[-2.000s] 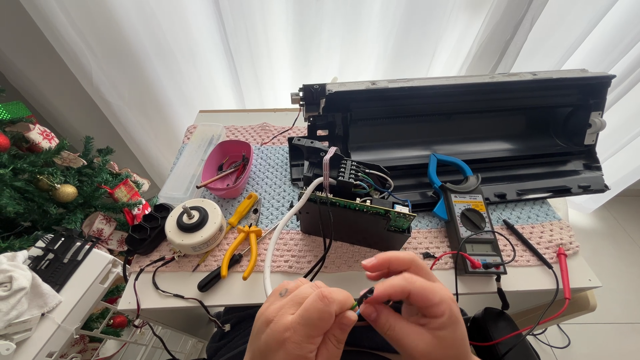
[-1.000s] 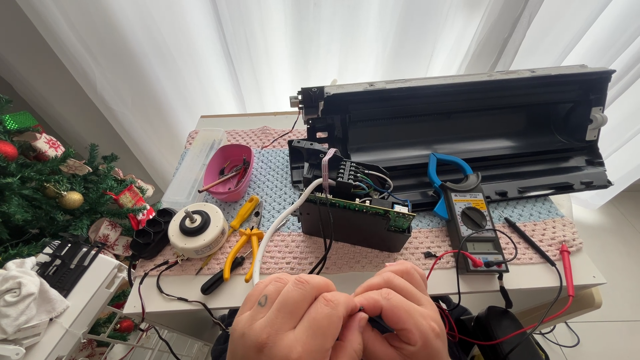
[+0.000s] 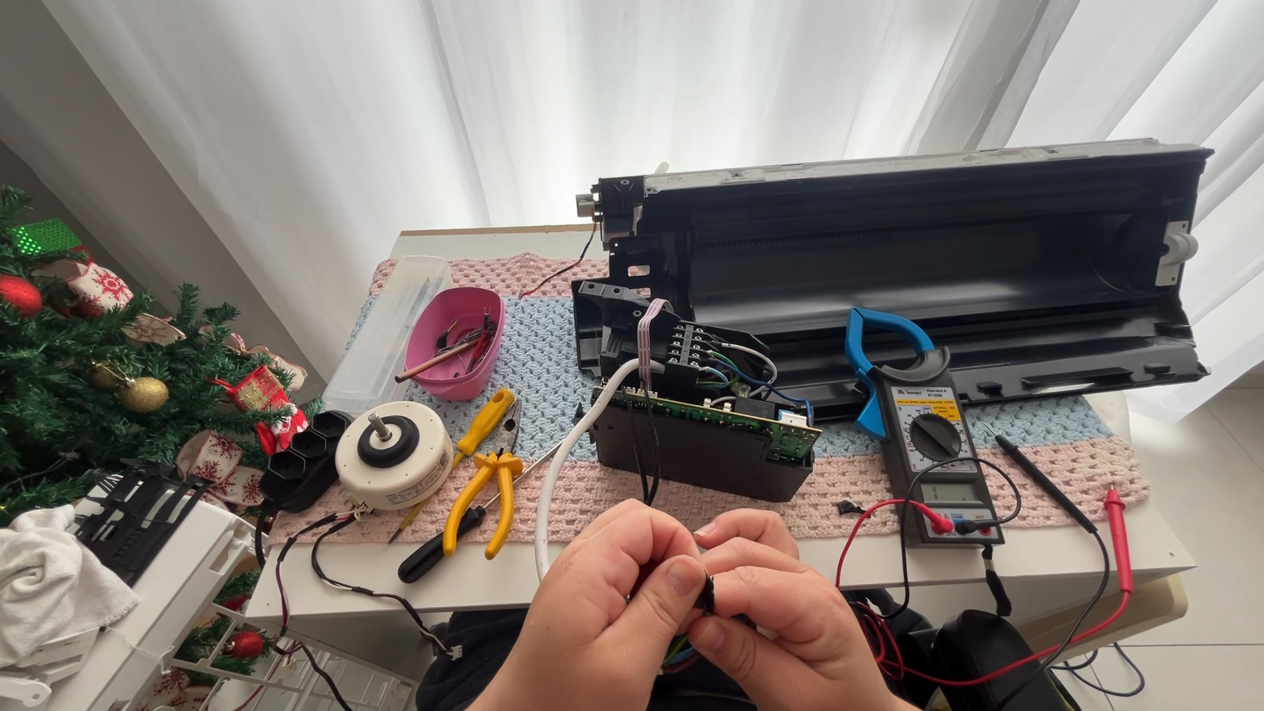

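Close together at the front edge of the table, my left hand [image 3: 617, 602] and my right hand [image 3: 780, 612] pinch a small black piece [image 3: 707, 594] between their fingertips. Coloured wires [image 3: 679, 652] show just under it; my fingers hide most of the piece. Beyond my hands stands a black control box with a green circuit board [image 3: 711, 444], a terminal block [image 3: 688, 346] and a white cable [image 3: 563, 454] running down toward my left hand. Left of it lie yellow-handled pliers [image 3: 484, 494], screwdrivers [image 3: 427, 559] and a round white motor [image 3: 393, 456] with wires.
A clamp multimeter [image 3: 938, 444] with red and black probes [image 3: 1118, 533] lies to the right. Behind is a long black plastic air-conditioner housing [image 3: 918, 257]. A pink bowl [image 3: 456, 341] of small parts and a clear plastic container [image 3: 385, 336] stand back left. A Christmas tree [image 3: 128, 365] is far left.
My hands have stayed together at the table's front edge, while their fingers have shifted around the small piece. Coloured wires now show below them.
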